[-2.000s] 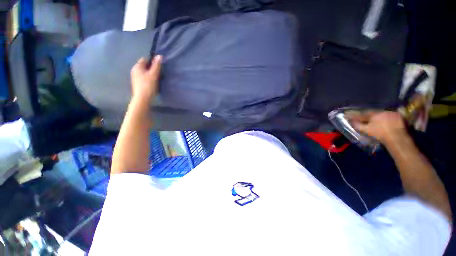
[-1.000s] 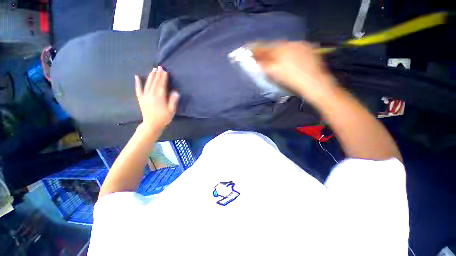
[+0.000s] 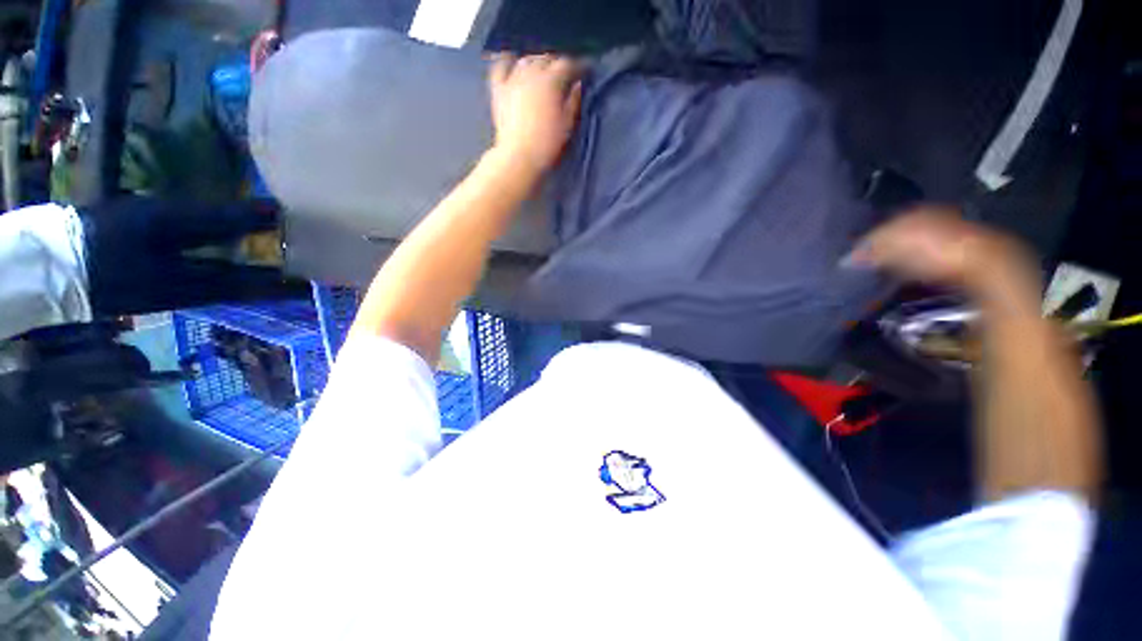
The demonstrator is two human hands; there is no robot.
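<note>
The dark navy garment (image 3: 720, 200) lies with slanting folds over the right part of the grey padded board (image 3: 363, 138). A tiny white patch (image 3: 632, 329) shows at its near edge. My left hand (image 3: 536, 110) is at the garment's upper left edge, fingers curled on the cloth there. My right hand (image 3: 933, 248) is blurred at the garment's right edge; its grip is unclear. The silver iron (image 3: 929, 328) sits at the right, apart from the hand and partly hidden by my right forearm.
A dark heap of cloth (image 3: 739, 28) lies behind the board. Pale strips lie at the far left (image 3: 445, 18) and far right (image 3: 1033, 94). A pale plate (image 3: 1080, 294) and yellow hose (image 3: 1121, 322) are at right. Blue crates (image 3: 257, 376) and a red object (image 3: 824, 398) are below.
The iron has left the garment and is at the right, out of my right hand. The garment's left edge has shifted right and folded. My left hand has moved to the far edge.
</note>
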